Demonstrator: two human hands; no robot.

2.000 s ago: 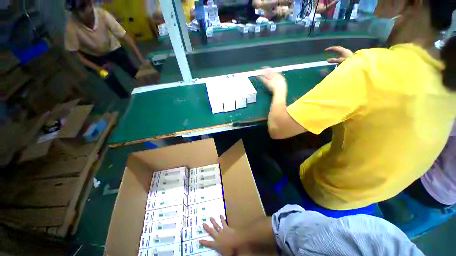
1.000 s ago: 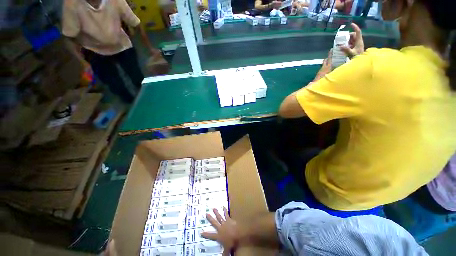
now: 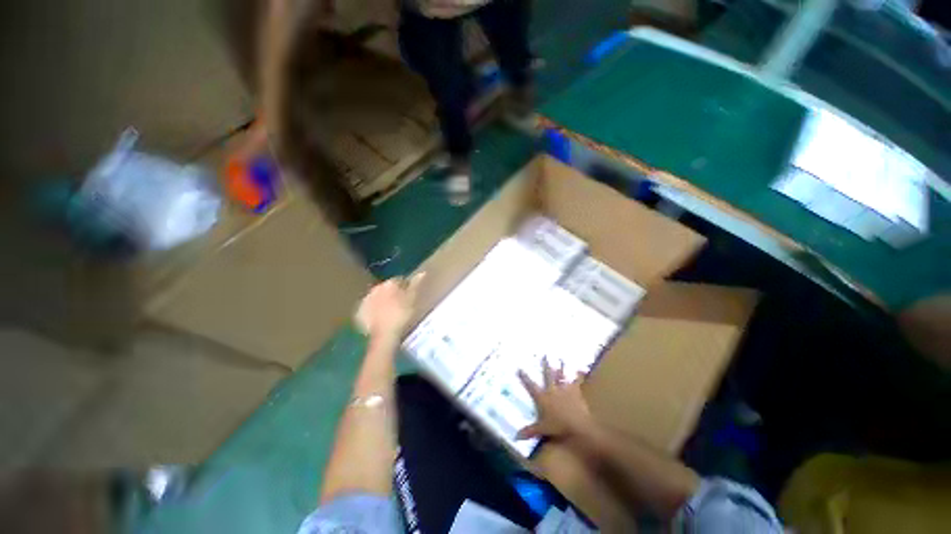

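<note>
The open brown shipping carton (image 3: 683, 360) stands tilted in view before my lap, with white product boxes (image 3: 511, 302) in rows inside. My left hand (image 3: 386, 306) is at the carton's left wall, its fingers closed over the top edge. My right hand (image 3: 555, 402) lies flat on the near product boxes with its fingers spread, holding nothing. Print on the boxes is washed out by glare and blur.
At left, a tape gun (image 3: 250, 183) and a plastic bag (image 3: 156, 198) lie by brown cardboard (image 3: 250, 292). White boxes (image 3: 860, 177) sit on the green bench (image 3: 667, 115). A person's legs (image 3: 448, 94) stand beyond the carton. A yellow sleeve (image 3: 866, 499) is at lower right.
The view has swung left and down, bringing the tape gun and bag into sight. My left hand, barely visible before, now grips the carton's left edge. My right hand stays on the boxes.
</note>
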